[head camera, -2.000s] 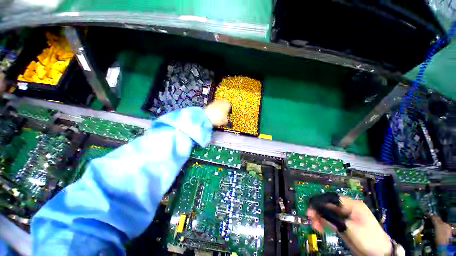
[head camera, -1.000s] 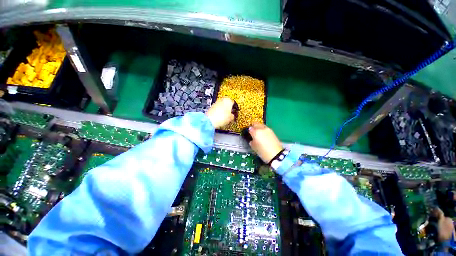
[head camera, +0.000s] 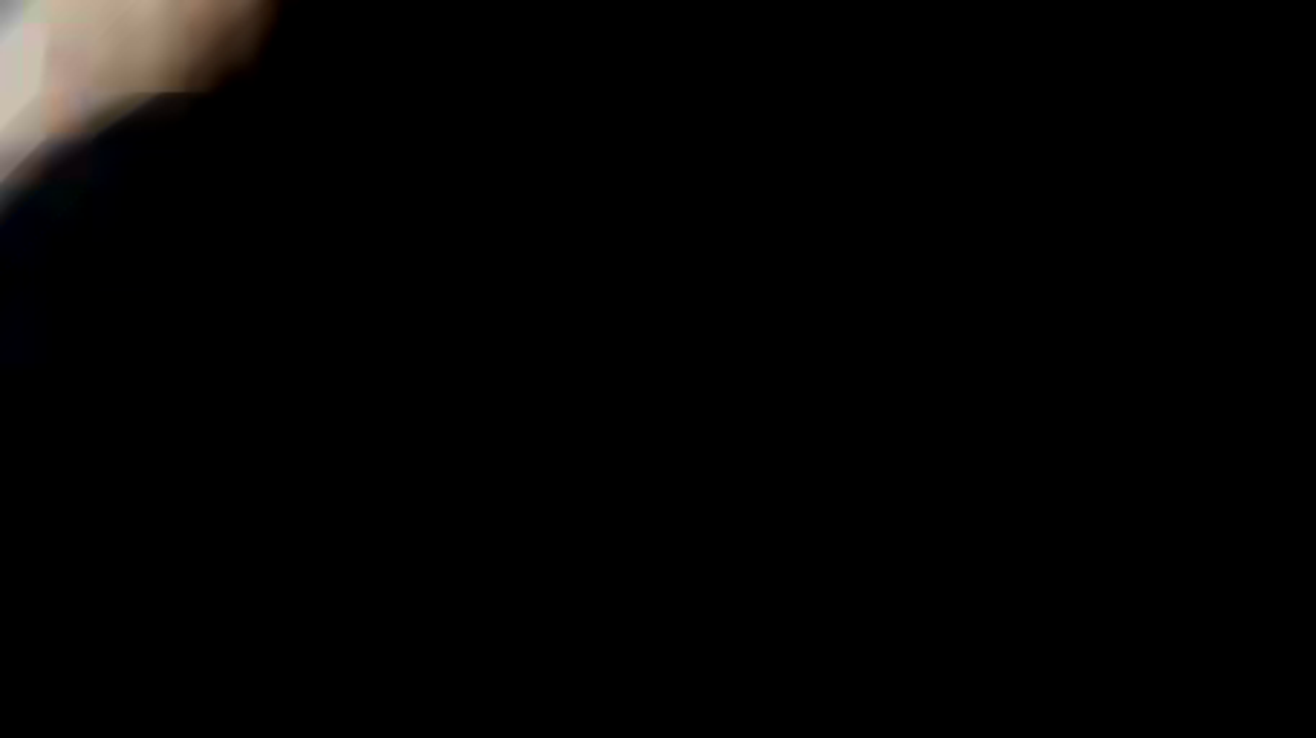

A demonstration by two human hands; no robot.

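Observation:
The head view is almost wholly black, as if something very close covers the lens. A blurred beige and brown patch (head camera: 145, 43) shows in the upper left corner, with a paler strip at the picture's left edge. I cannot tell what the patch is. Neither my left hand nor my right hand can be made out. No circuit board, bin or component shows.
The boards, the bins of grey and yellow components, the shelf and both my hands, which were at the yellow bin, have gone from sight. Blackness now fills nearly the whole picture.

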